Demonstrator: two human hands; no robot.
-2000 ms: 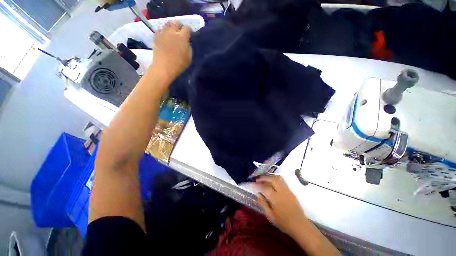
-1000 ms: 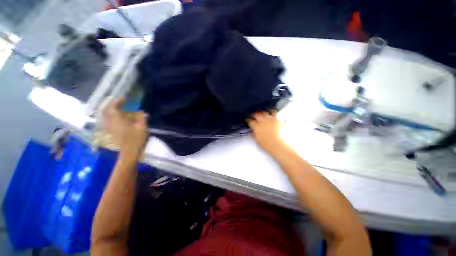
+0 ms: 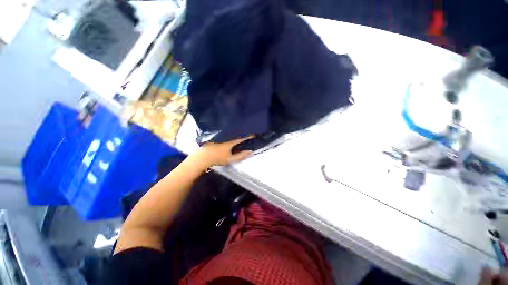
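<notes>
The dark navy garment (image 3: 262, 72) lies bunched on the white table, left of the sewing machine head (image 3: 434, 139). A pale line runs along its near edge. My left hand (image 3: 225, 153) is at that near edge by the table's front rim, with dark cloth between thumb and fingers. My right hand (image 3: 493, 277) shows only as a small blurred part, cut off at the bottom right corner. A small thin tool (image 3: 497, 245) with a coloured part lies just above it; I cannot tell whether the hand touches it.
A taped cardboard piece (image 3: 159, 108) lies left of the garment. A grey machine part (image 3: 103, 33) stands at the upper left. Blue plastic crates (image 3: 92, 161) are below the table at left. Dark cloth with a red patch (image 3: 437, 23) lies behind the table. My red-checked lap is below.
My left hand has moved right along the garment's near edge. My right hand has left the garment and gone to the far lower right. The view has shifted.
</notes>
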